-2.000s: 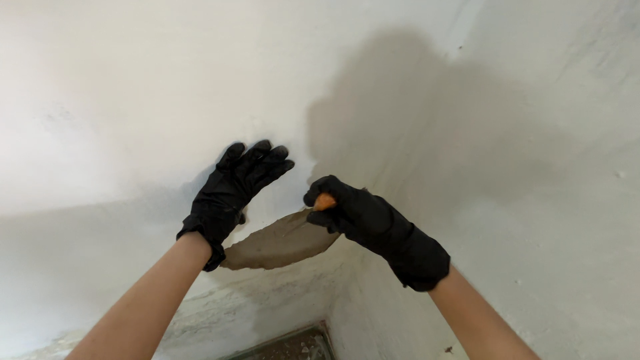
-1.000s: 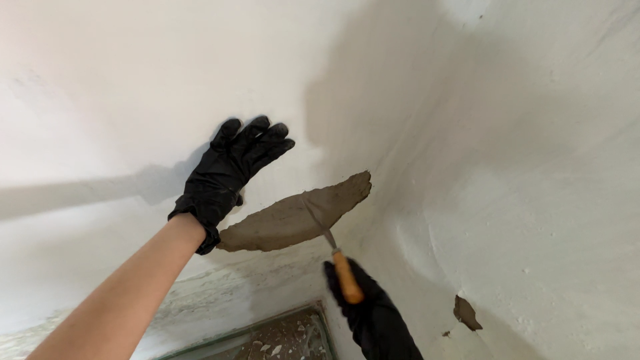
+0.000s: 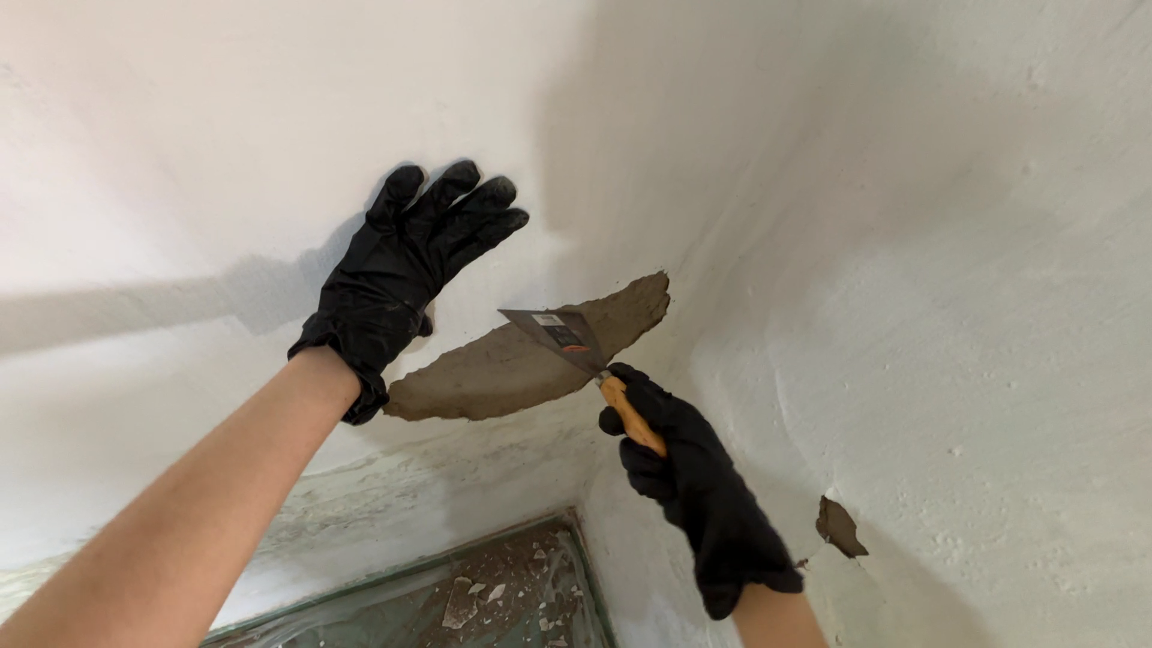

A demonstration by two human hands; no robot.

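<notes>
My left hand (image 3: pixel 396 261), in a black glove, rests with fingers spread against the white wall (image 3: pixel 225 135), just above and left of a bare brown patch (image 3: pixel 486 373) with ragged edges. In my right hand (image 3: pixel 675 450), also black-gloved, is the orange-yellow handle (image 3: pixel 633 417) of a putty knife. Its wide metal blade (image 3: pixel 562 337) lies over the middle of the patch, with its edge near the patch's upper border. A label sits on the blade.
To the right, an adjoining wall (image 3: pixel 945 360) meets the first at a corner and has a small chipped brown spot (image 3: pixel 840 526). Below, flakes of paint or plaster (image 3: pixel 461 603) lie on the floor, where plastic sheeting (image 3: pixel 360 612) shows.
The putty knife and my right hand have moved over the patch; one second ago the hand was lower. My left hand has stayed on the wall. The patch was partly covered two seconds ago.
</notes>
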